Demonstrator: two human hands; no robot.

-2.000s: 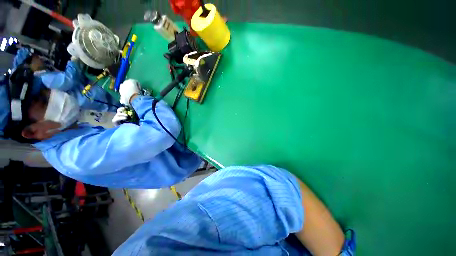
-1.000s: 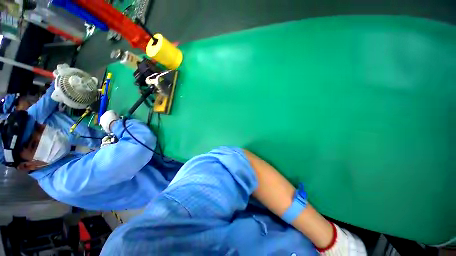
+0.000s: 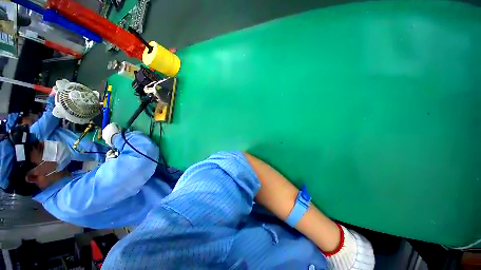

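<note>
My left hand is in a white knit glove with a red cuff, at the bottom edge right of centre. It is cut off by the frame, so its fingers and anything in them do not show. A blue wrist strap is around my bare left forearm, below a blue sleeve. The forearm lies along the near edge of the green mat. My right hand is out of the picture.
At left, a person in a blue smock works in white gloves. Near them are a white fan, a yellow roll, a black-and-yellow stand, a bottle and cables. Circuit boards show at top left.
The view has shifted, so the fan, roll and neighbour sit further left. My left forearm, strap and part of the glove have come into view since the earliest frame.
</note>
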